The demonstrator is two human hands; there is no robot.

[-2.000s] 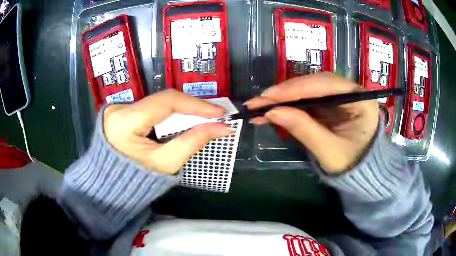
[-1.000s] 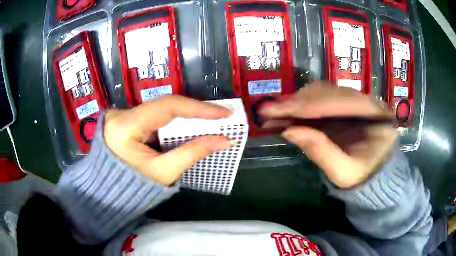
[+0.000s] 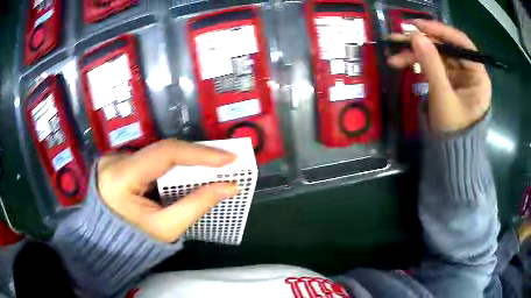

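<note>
My left hand [image 3: 169, 186] holds the white dot sticker sheet [image 3: 224, 212] between thumb and fingers, low in front of the tray, over the lower ends of the phones. My right hand [image 3: 448, 75] holds the black tweezers [image 3: 466, 53], pointing left. Their tips are near the upper right side of a red phone [image 3: 349, 119] with its back cover off. The picture is blurred there, so I cannot tell whether they touch it or carry a dot. The right hand partly covers another red phone at the right.
The clear blister tray [image 3: 343, 173] holds several open red phones, among them one at centre [image 3: 221, 64] and one at left [image 3: 116, 93]. Its front edge crosses the dark-green work surface [image 3: 326, 224]. A pale curved strip runs at the upper right.
My right hand with the tweezers has moved away from the sheet, up and right over the tray. The view has shifted, so the phones sit differently. My left hand still holds the sheet.
</note>
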